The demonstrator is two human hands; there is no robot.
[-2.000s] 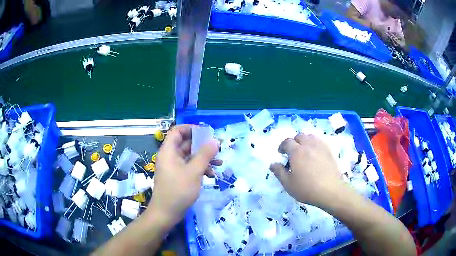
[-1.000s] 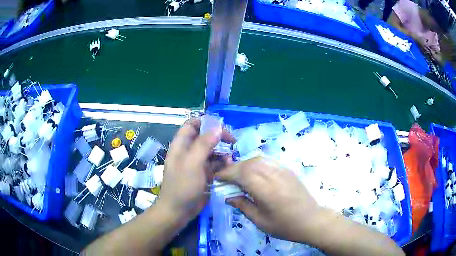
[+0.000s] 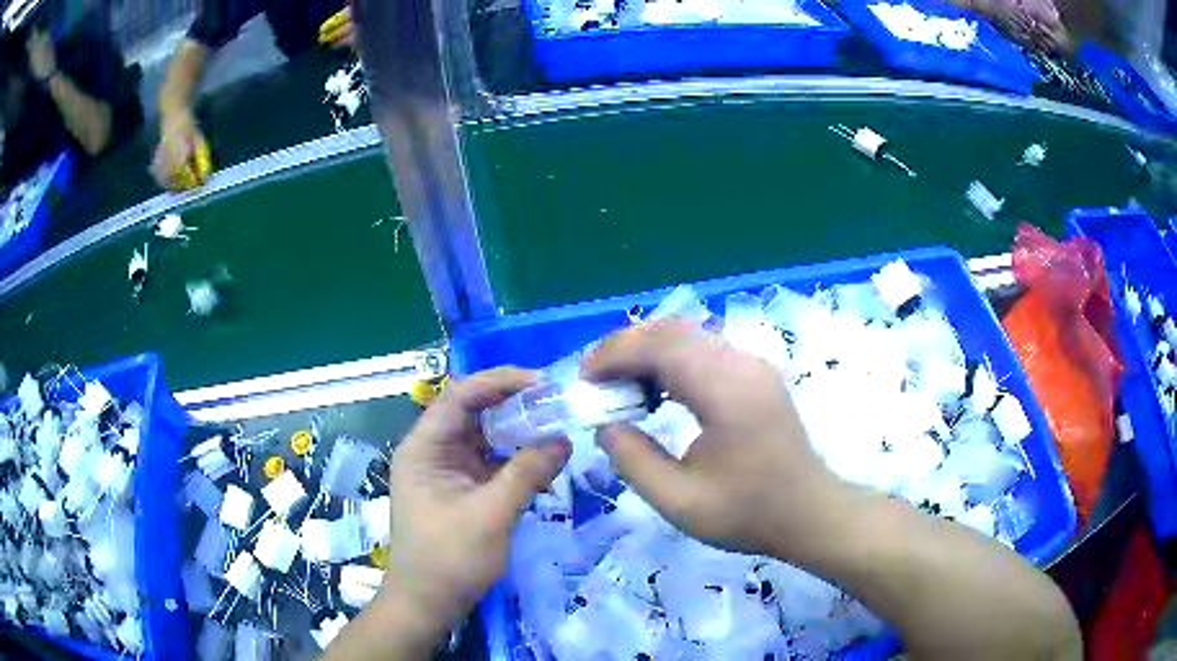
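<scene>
My left hand (image 3: 471, 484) holds a translucent clear plastic cover (image 3: 523, 420) between thumb and fingers, above the left part of the central blue bin (image 3: 787, 275). My right hand (image 3: 723, 433) holds a white unit with a dark end (image 3: 613, 402) between thumb and fingertips. The unit lies against the right end of the cover, and the two look in line. How far the unit is inside the cover cannot be told. The central bin holds many clear and white parts.
Loose white units (image 3: 278, 544) and yellow round parts (image 3: 302, 443) lie on the dark bench at left, beside a left blue bin (image 3: 158, 517). A metal upright (image 3: 432, 168) stands by the green belt (image 3: 671, 194). A red-orange bag (image 3: 1065, 362) is at right. Another person's hand (image 3: 181, 152) is across the belt.
My right hand has lifted from the bin to my left hand, bringing the white unit to the cover. The view has turned, and another person's hand with something yellow now shows at upper left.
</scene>
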